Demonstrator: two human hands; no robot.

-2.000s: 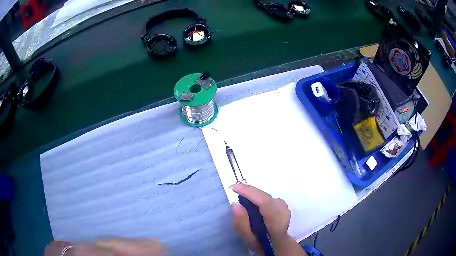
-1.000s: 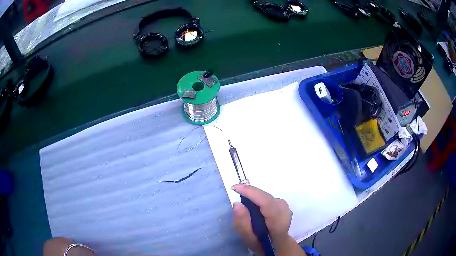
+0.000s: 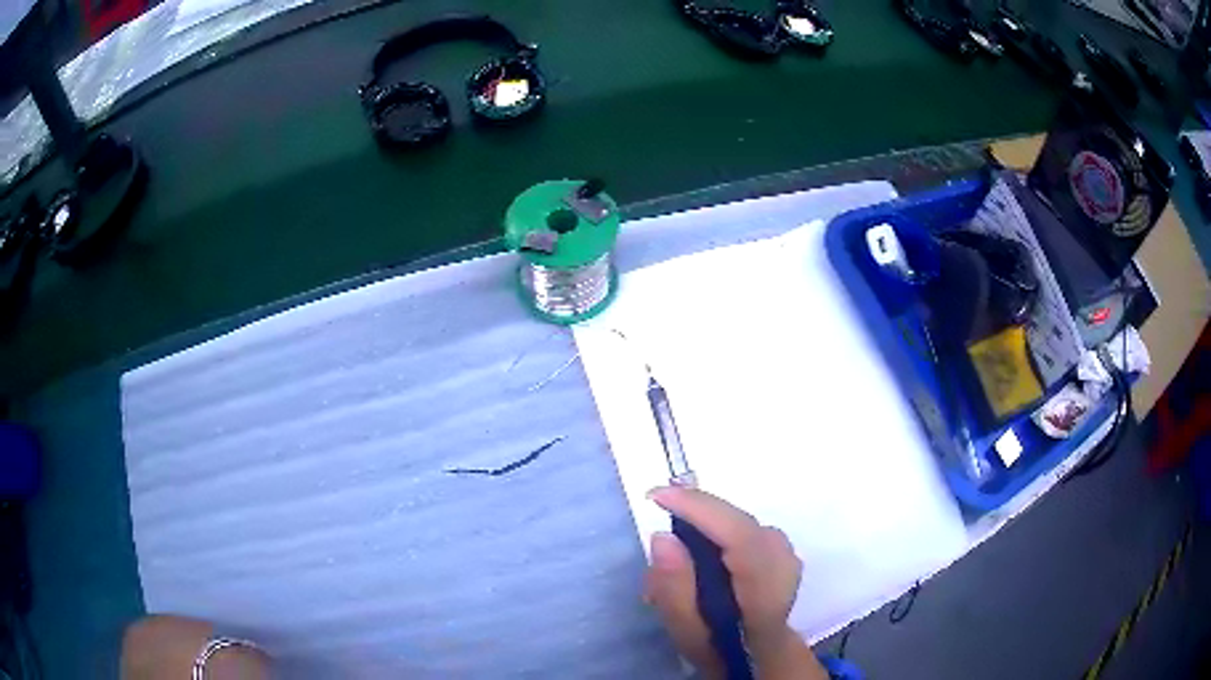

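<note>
My right hand (image 3: 728, 574) is shut on a dark-handled soldering iron (image 3: 669, 432). Its bare metal barrel and thin tip point away from me over the left part of the white paper. No work touches the tip. Only my left wrist (image 3: 170, 648), with a bracelet, shows at the bottom left edge; its fingers are cut off, so I cannot tell what they hold. A green-flanged solder spool (image 3: 563, 253) stands upright beyond the iron, with thin solder wire (image 3: 555, 373) curling from it. A short dark wire scrap (image 3: 507, 465) lies on the pale foam sheet (image 3: 332, 531).
White paper (image 3: 797, 399) lies right of the foam. A blue tray (image 3: 980, 498) holds dark cables and a yellow sponge (image 3: 1005, 372). A black fan (image 3: 1100, 179) stands beyond it. Headphones (image 3: 409, 113), one cup open, and several others lie on the dark green surface behind.
My left hand has withdrawn from the bottom of the foam, leaving only the wrist at the edge. The whole view has shifted slightly; my right hand still holds the iron over the paper.
</note>
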